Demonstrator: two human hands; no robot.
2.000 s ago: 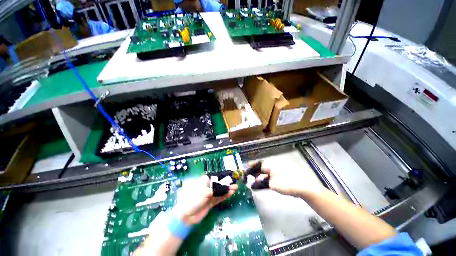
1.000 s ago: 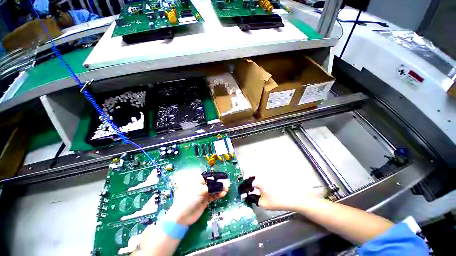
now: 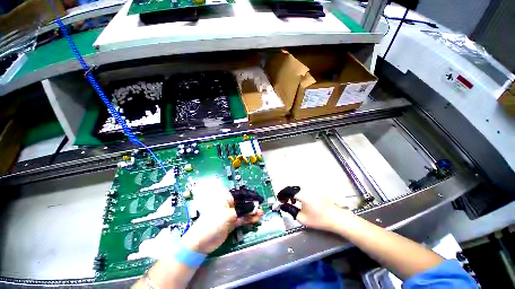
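A large green circuit board [image 3: 212, 169] lies on the conveyor, with white areas, small dark parts and an orange-yellow cluster near its far right edge. My left hand [image 3: 217, 220], with a light blue band at the wrist, is over the board's right half. My right hand [image 3: 310, 211] is at the board's right edge, close to the left. Black pieces show at the fingertips of both hands. I cannot tell whether they are finger covers or held parts. Fingers hide part of the board between them.
Metal conveyor rails [image 3: 361, 217] run along the board. Under the shelf [image 3: 226, 46] are a bin of white parts [image 3: 148, 93], a bin of dark parts [image 3: 200, 104] and open cartons [image 3: 333, 93]. A blue coiled cord [image 3: 107, 101] hangs across the left, down over the board.
Both hands remain close together and have moved nearer the board's near right part. The view has tilted down, so the shelf and bins sit higher.
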